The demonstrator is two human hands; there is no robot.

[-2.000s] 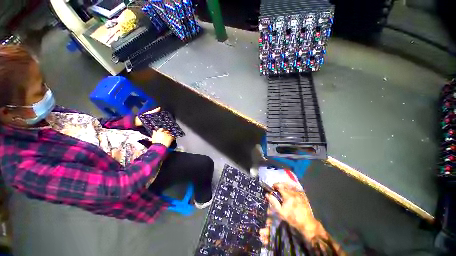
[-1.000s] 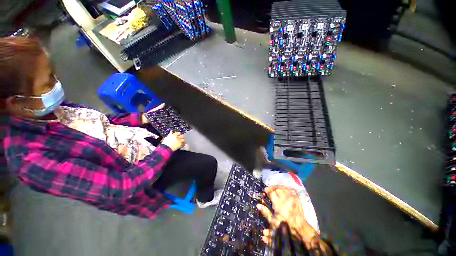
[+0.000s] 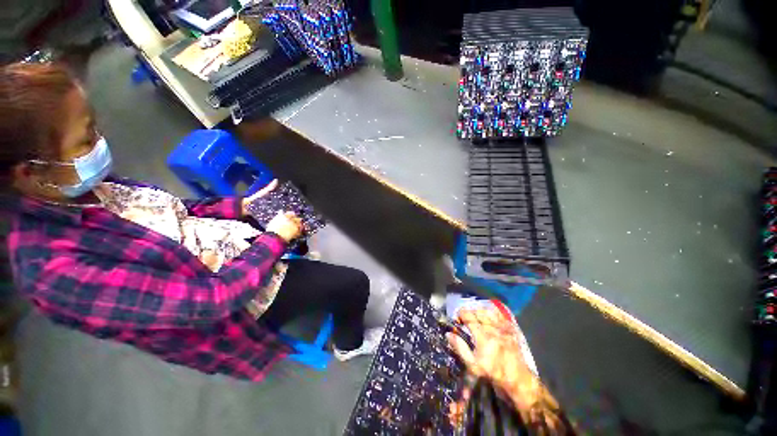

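A black circuit board panel [image 3: 400,366] with rows of pale marks lies tilted low in front of me, its lower end cut off by the picture's edge. My right hand [image 3: 494,345] is over the panel's right edge, fingers bent around a small dark hand cutter [image 3: 446,323]. Only the cutter's front end shows; the rest is hidden in the hand. A white and red lap cover [image 3: 503,313] shows beyond the hand. My left hand is not seen.
The slotted board rack [image 3: 515,271] lies on the grey bench [image 3: 647,221], stacked boards [image 3: 521,85] upright at its far end. On the left a masked coworker [image 3: 145,281] holds a panel [image 3: 285,204]. A blue stool [image 3: 209,162] stands beyond; more boards [image 3: 767,247] are at far right.
Since the first frame the view has shifted, moving the rack and bench slightly right. My right hand's fingers were spread more over the panel one second ago and are now drawn in. The coworker's hand has moved.
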